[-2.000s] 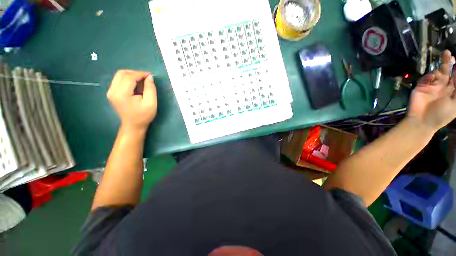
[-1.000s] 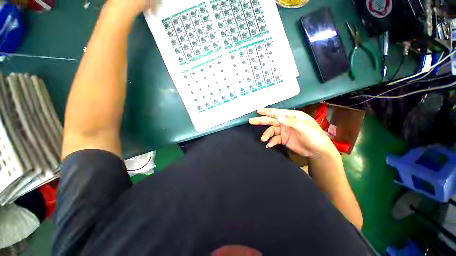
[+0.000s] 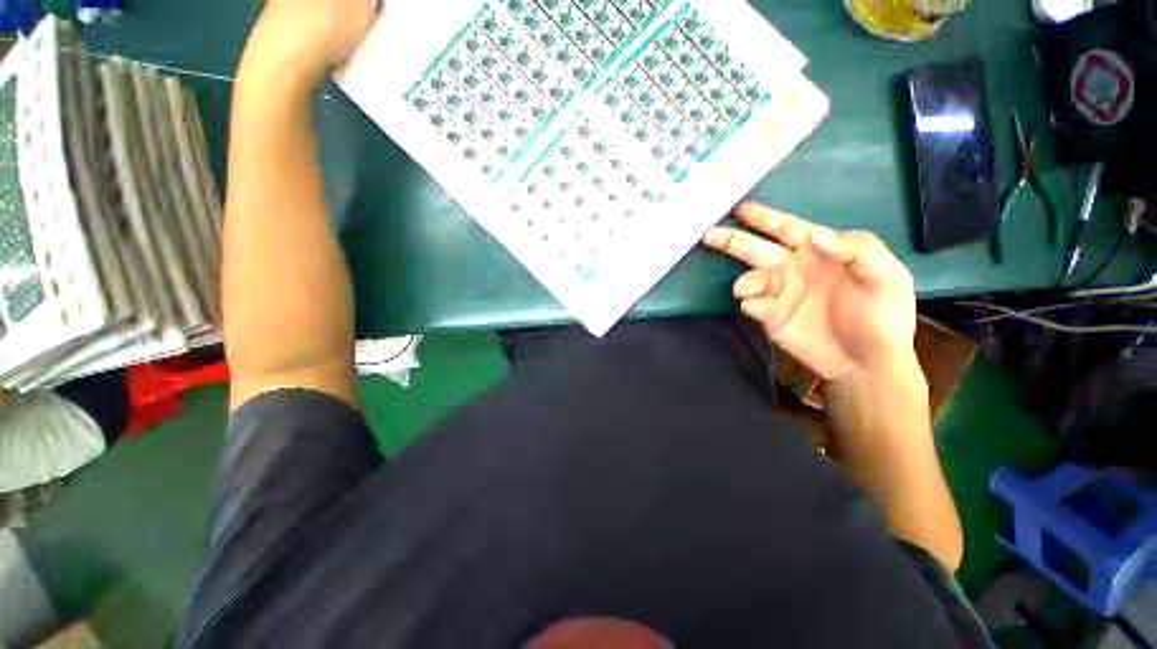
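Note:
The white PCB tray (image 3: 607, 294) lies turned at an angle on the green mat, one corner pointing towards me at the mat's front edge. Green PCB panels (image 3: 508, 95) with rows of small boards sit in it. My left hand (image 3: 317, 28) is at the tray's far left edge, with its fingers closed on that edge; the top of the picture cuts the hand off. My right hand (image 3: 831, 298) is palm up with fingers apart, empty, its fingertips close to the tray's right edge.
Stacked trays (image 3: 152, 203) stand at the left. Right of the tray are a black phone (image 3: 952, 159), green-handled pliers (image 3: 1025, 203), a yellow tip cleaner pot (image 3: 903, 15) and a black box with a red-and-white emblem (image 3: 1101, 86). A blue stool (image 3: 1085, 526) is below right.
My left hand has moved up to the tray's far edge. My right hand has come from the equipment at right to the tray. The tray has turned, its near corner now pointing at me.

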